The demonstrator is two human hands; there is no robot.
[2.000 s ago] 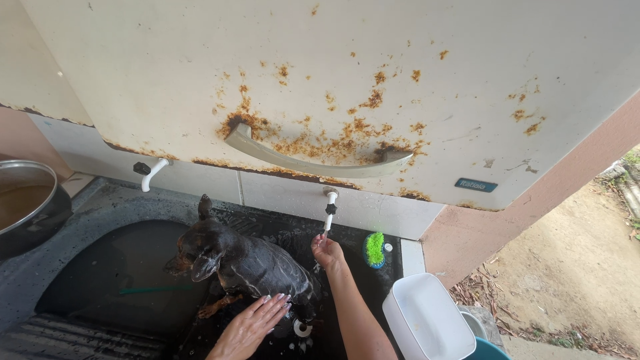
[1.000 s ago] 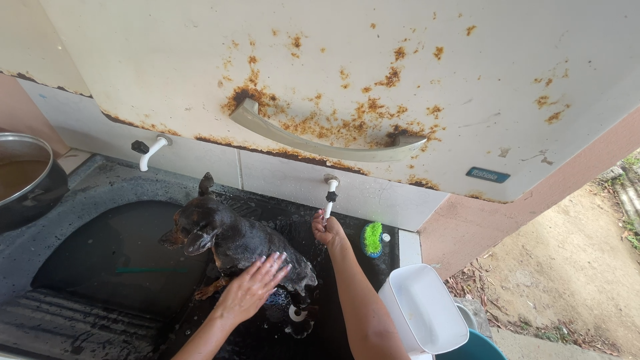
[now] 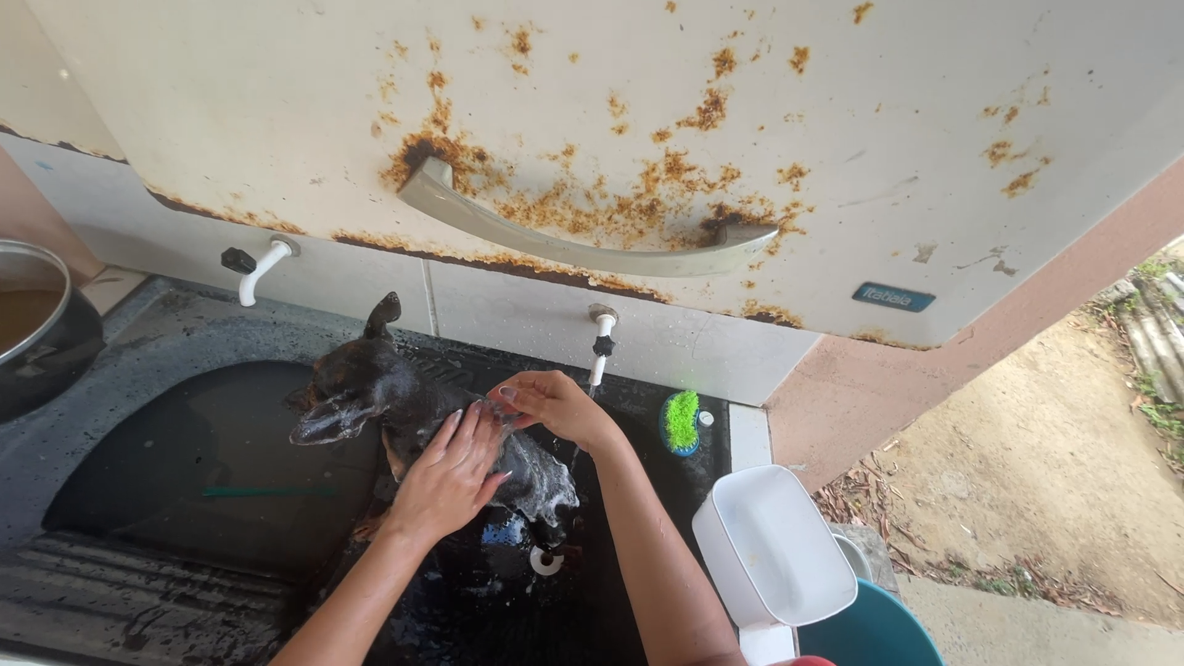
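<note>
A small, wet black dog (image 3: 536,472) with lather on its back and rump stands in the dark sink, its head (image 3: 347,384) toward the left. My left hand (image 3: 450,476) lies on its back with fingers stretched out. Close by, my right hand (image 3: 548,405) is over the dog's upper back, fingers bent and touching near my left fingertips; whether it pinches anything is unclear. Behind it, water runs from a white tap (image 3: 599,356) with a black knob. A round white drain fitting (image 3: 546,561) shows below the dog.
Left are a second white tap (image 3: 262,271), a water-filled basin (image 3: 213,462) and a metal pot (image 3: 42,342). A green-bristled brush (image 3: 682,421) sits right of the running tap. A white plastic container (image 3: 777,546) stands above a teal bucket (image 3: 869,629). A rusty cabinet door (image 3: 592,120) overhangs the sink.
My right hand has moved from the tap's outlet left to the dog's back. My left hand has shifted up along the back toward its shoulders.
</note>
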